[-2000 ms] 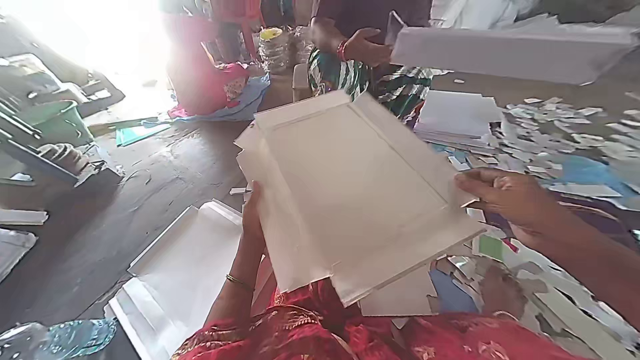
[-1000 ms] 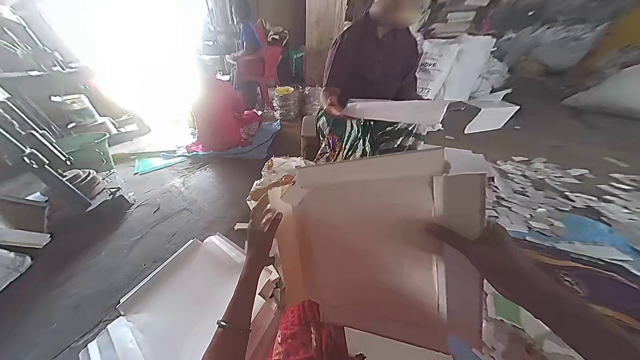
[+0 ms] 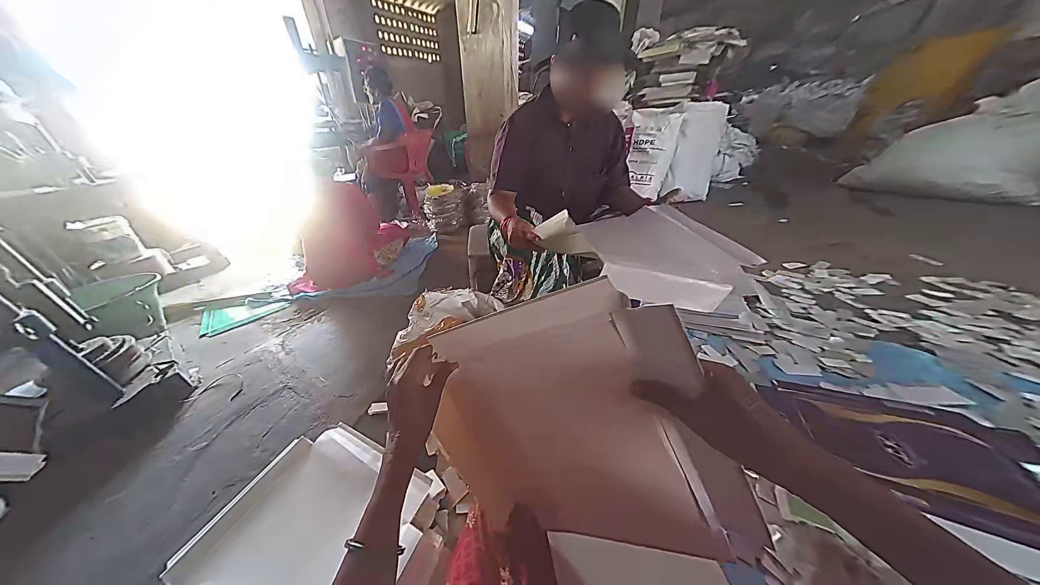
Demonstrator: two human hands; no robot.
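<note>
A large creased paperboard sheet (image 3: 561,406) with flaps is held up in front of me, tilted. My left hand (image 3: 418,386) grips its upper left edge, a bangle on that wrist. Over the right-hand flap lies my right hand (image 3: 691,398), its fingers against the board and its thumb hidden. Below my left forearm, folded white board sheets (image 3: 284,512) lie on the floor. Another pale board (image 3: 634,561) rests low in front of me, partly under the held one.
A person (image 3: 565,154) sits opposite, handling a large white sheet (image 3: 670,244) above a stack. Paper scraps (image 3: 853,317) spread over the floor at right, beside a purple cloth or bag (image 3: 910,447). A green tub (image 3: 126,305) stands at left; two people sit farther back.
The board in my hands has turned from a slanted, flatter pose to a more upright one. The person opposite has lowered the white sheet. The view has tilted up.
</note>
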